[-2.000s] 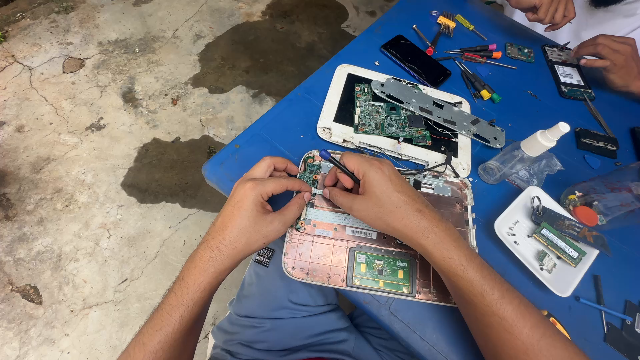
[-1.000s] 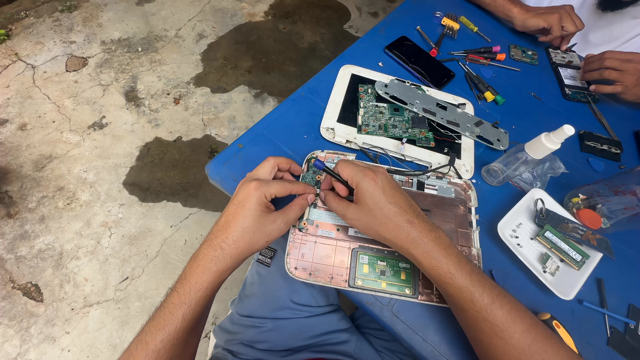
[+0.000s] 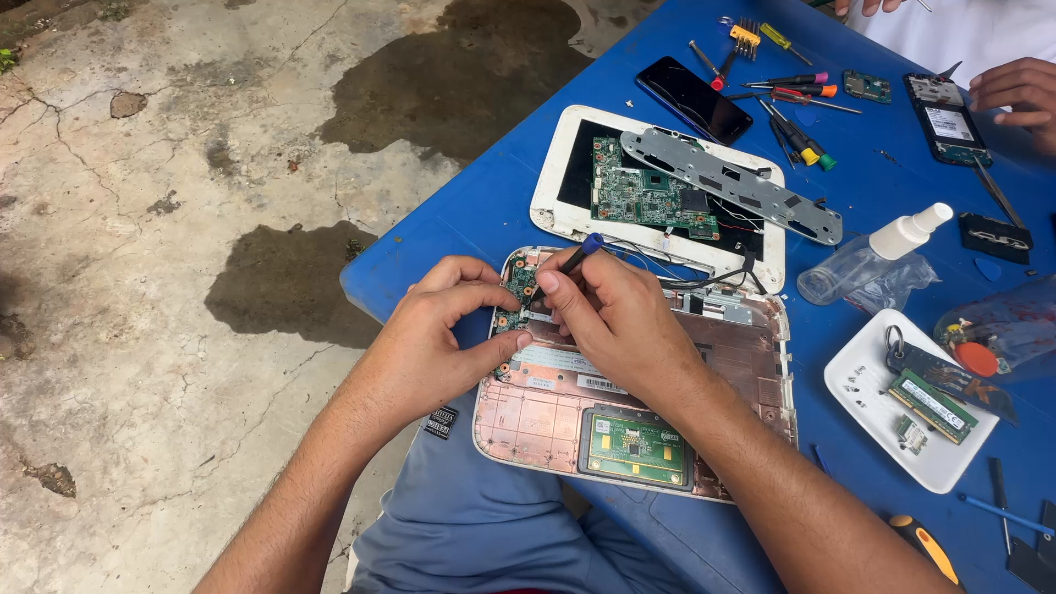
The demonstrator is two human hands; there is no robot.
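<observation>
The copper-coloured inner side of a small laptop's lower case point(image 3: 536, 421) rests partly on the table edge and over my lap. Along its left edge lies a narrow green circuit board point(image 3: 521, 285). My right hand point(image 3: 615, 309) grips a precision screwdriver with a blue cap point(image 3: 592, 242), its tip end low over that board. At the board's lower end is my left hand point(image 3: 462, 322), thumb and index fingertips apart on either side of a small white connector. A ribbon cable point(image 3: 549, 360) and a green touchpad board point(image 3: 635, 447) are in the case.
Behind lies a white laptop screen part point(image 3: 569, 148) bearing a motherboard point(image 3: 652, 194) and a metal bracket point(image 3: 730, 186). A smartphone point(image 3: 693, 99), screwdrivers point(image 3: 796, 132), a spray bottle point(image 3: 874, 256) and a white tray point(image 3: 858, 421) with a memory module stand right. Another person's hand point(image 3: 1019, 95) is beside a disassembled phone.
The fingertips of my left hand have parted, and the screwdriver in my right hand has turned more upright. The other person's hands have moved away from the disassembled phone.
</observation>
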